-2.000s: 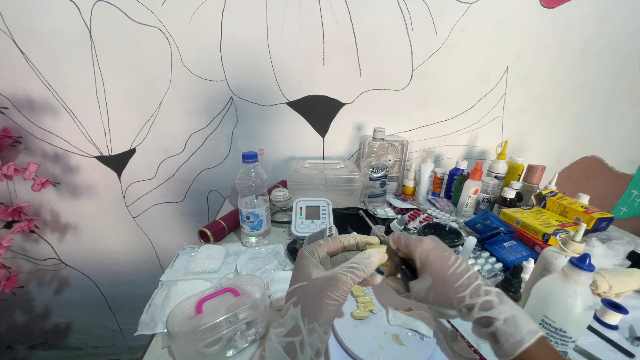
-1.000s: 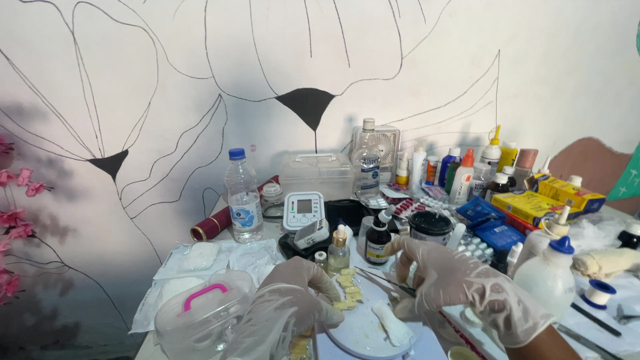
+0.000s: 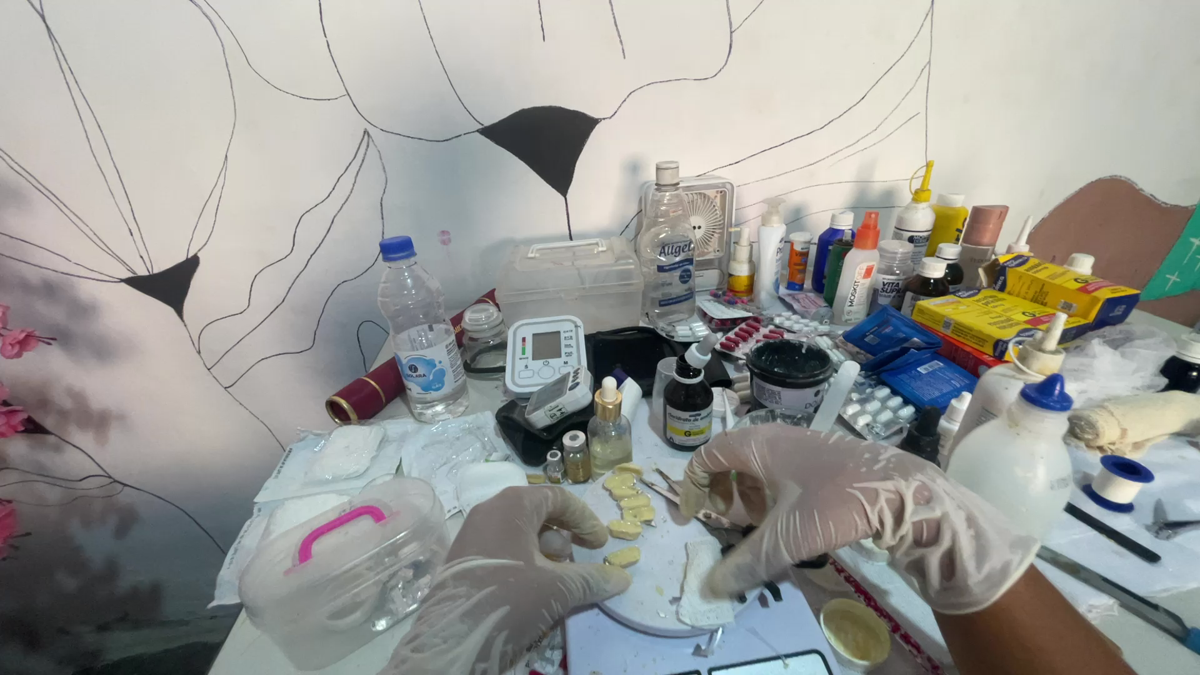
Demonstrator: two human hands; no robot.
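Both hands wear thin translucent gloves. My left hand [image 3: 520, 572] rests at the left edge of a round white plate [image 3: 647, 609], fingers curved and apart, with nothing visible between thumb and index finger. Beside its fingertips, several pale yellow pieces [image 3: 623, 530] lie in a rough row on the plate. My right hand [image 3: 797, 506] is over the plate's right side, its fingers at a slim metal tool, perhaps scissors [image 3: 670, 487]; whether it grips the tool cannot be made out. Below that hand lies a folded white gauze strip [image 3: 696, 586].
Behind the plate stand a dropper bottle [image 3: 610, 431], a dark bottle [image 3: 688, 412] and a blood pressure monitor [image 3: 546, 354]. A clear box with a pink handle [image 3: 347, 562] is at left. Squeeze bottles [image 3: 1012, 459], medicine boxes [image 3: 984, 323] and blister packs crowd the right.
Two seconds ago both hands were close together above the plate, a yellow piece at the left fingers. Now they are apart and lower, with the left hand beside the row of pieces.
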